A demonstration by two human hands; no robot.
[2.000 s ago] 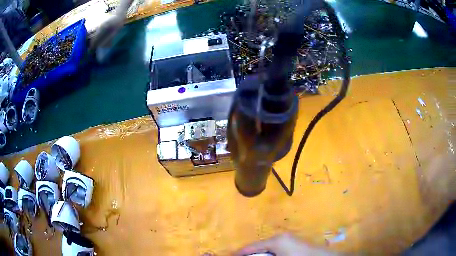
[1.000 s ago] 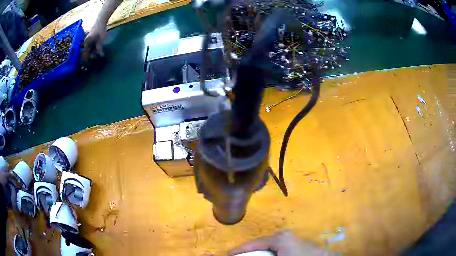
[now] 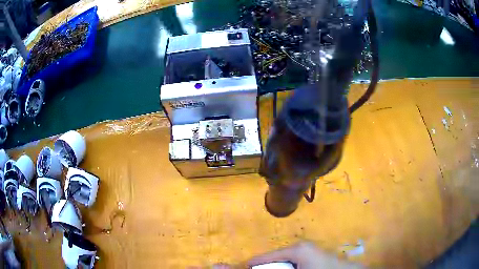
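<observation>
My right hand [image 3: 302, 254] is at the bottom edge, partly cut off, with its fingers around a white housing piece [image 3: 273, 266] of which only the top shows. A small skin-coloured sliver shows at the bottom edge left of it; I cannot tell if it is my left hand. A dark electric screwdriver [image 3: 307, 144] hangs nose-down, blurred and close, above and behind my right hand, untouched. The white-grey screw feeder [image 3: 214, 107] stands left of it, with a metal pick-up block in front.
White camera housings [image 3: 81, 187] stand in rows on the orange-yellow bench [image 3: 173, 220] at left. The green belt [image 3: 123, 79] runs behind, bearing a blue parts bin [image 3: 86, 58] and a tangled heap of wired parts [image 3: 286, 39]. A blurred greyish shape is at the lower left edge.
The screwdriver swung left, then back right, uncovering the feeder's front. Another person's hand beside the blue bin has gone. A dark shape at the left edge has gone. My right hand stays low.
</observation>
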